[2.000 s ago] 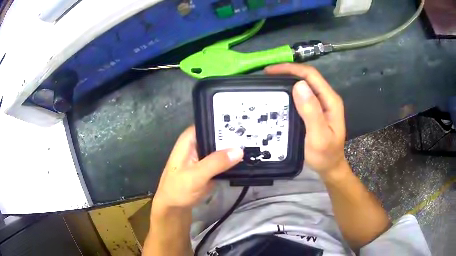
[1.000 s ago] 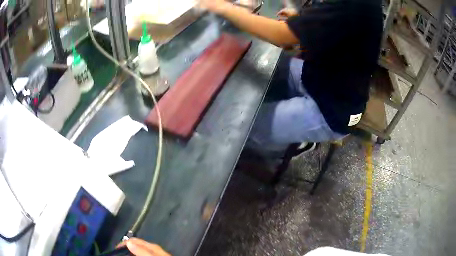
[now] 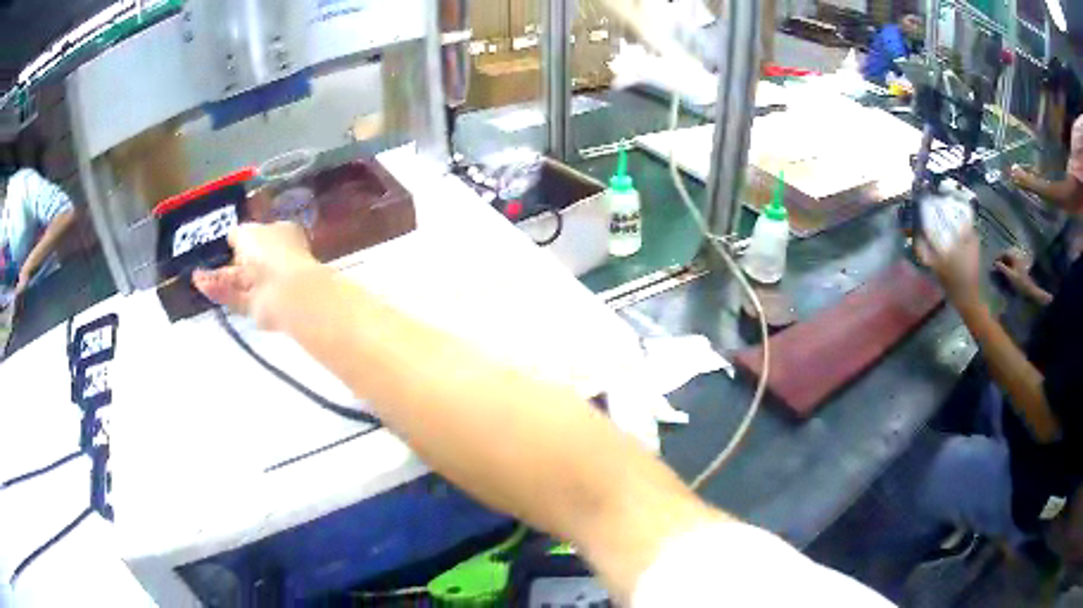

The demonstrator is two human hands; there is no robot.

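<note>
My right hand [image 3: 267, 273] reaches from the lower right across the white machine [image 3: 475, 279] to its rear. Its fingers close on the lower right edge of a square black lamp [image 3: 204, 228] with its white circuit board showing. The lamp stands tilted in the reddish-brown fixture tray [image 3: 374, 208], with a red strip along its top edge. A black cable hangs from it over the machine top. Part of another dark-framed lamp [image 3: 570, 593] shows at the bottom edge, partly behind my forearm. My left hand is not in view.
Several lamps [image 3: 95, 382] with cords lie in a row at left. A green air gun [image 3: 472, 581] lies before the machine. Behind and right are a parts bin [image 3: 576, 244], squeeze bottles [image 3: 624, 217], crumpled paper [image 3: 689, 362], an air hose and a dark-red board [image 3: 843, 339]. A person sits at right.
The view has swung left, from the bench at right to the machine. My right arm now extends across the machine to a lamp at the fixture tray.
</note>
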